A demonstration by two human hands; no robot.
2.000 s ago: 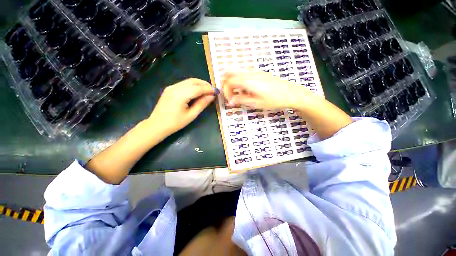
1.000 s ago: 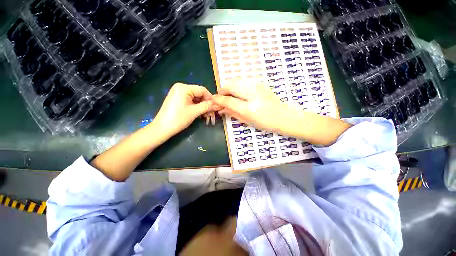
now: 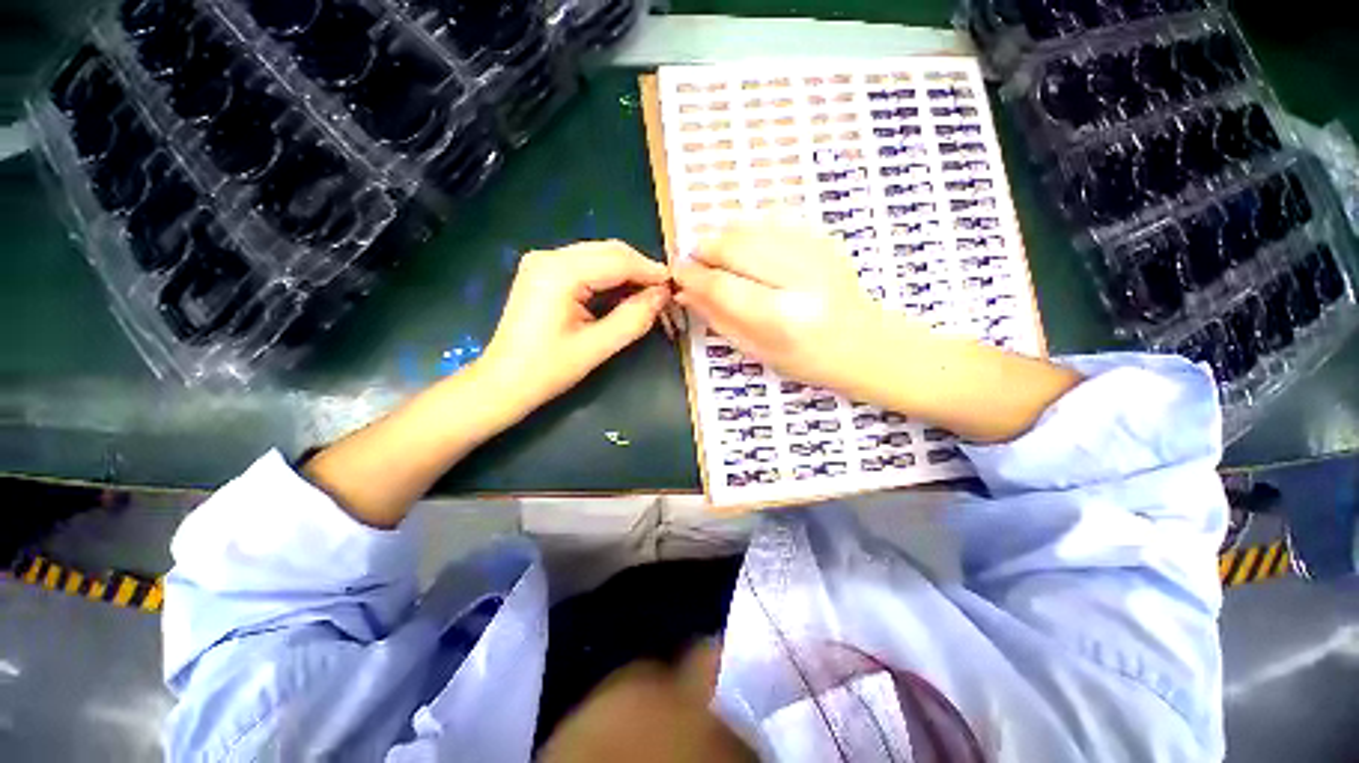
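My left hand [image 3: 574, 321] and my right hand [image 3: 775, 291] meet fingertip to fingertip over the left edge of the white adhesive sheet [image 3: 932, 239]. A small dark thing shows between the fingertips, mostly hidden; it looks like part of a watch housing, but its shape cannot be made out. The sheet carries columns of small dark die-cut pieces; places at its upper left look pale tan. A tan backing board [image 3: 657, 149] shows along the sheet's left edge. My right hand and forearm cover the middle of the sheet.
A clear blister tray [image 3: 254, 179] with black parts stands at the left, another [image 3: 1177, 179] at the right. A pale strip [image 3: 805, 40] lies beyond the sheet. Blue marks [image 3: 459, 355] and a tiny pale speck [image 3: 616, 438] show on the green mat [image 3: 552, 447].
The whole view has shifted, so the sheet and trays sit further right in the picture. From apart two seconds ago, my right fingertips have come together with my left ones.
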